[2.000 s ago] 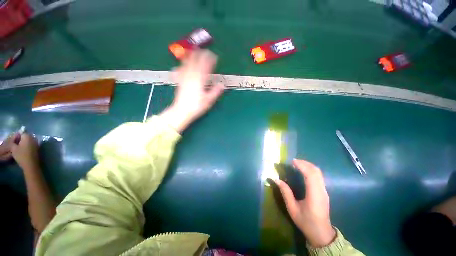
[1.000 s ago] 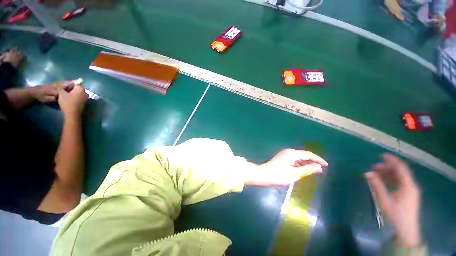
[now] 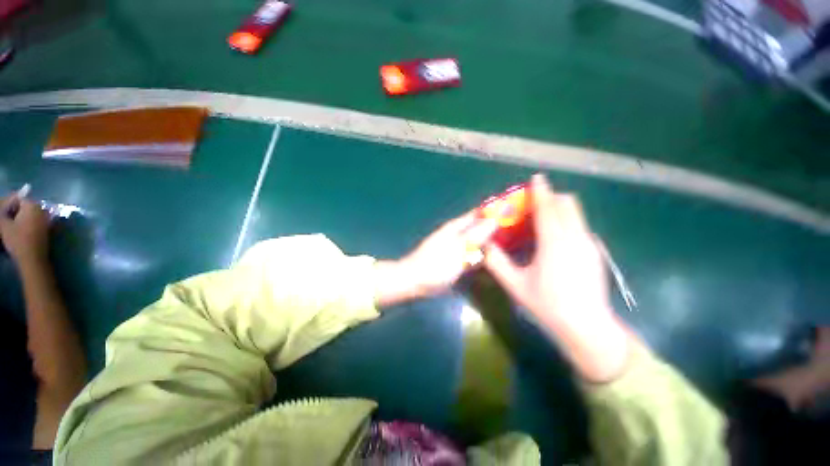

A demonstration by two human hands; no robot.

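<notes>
A red electronic unit with an orange end is held above the green bench, in front of me. My right hand grips it from the right side. My left hand is at its left side, fingers touching or very close; a small yellowish spot shows at the fingertips. The hands hide much of the unit. The yellow-green tape strip lies on the bench below my hands, its upper part hidden. The tweezers lie on the bench just right of my right hand, partly covered by it.
Two red units lie on the green belt beyond the pale rail. An amber film stack lies at the left. Another person's arm is at the left edge, another's hand at the right. A compartment tray stands far right.
My right hand has moved from near the tweezers to the middle and now holds a red unit. My left hand has come up beside it. The camera view has shifted too.
</notes>
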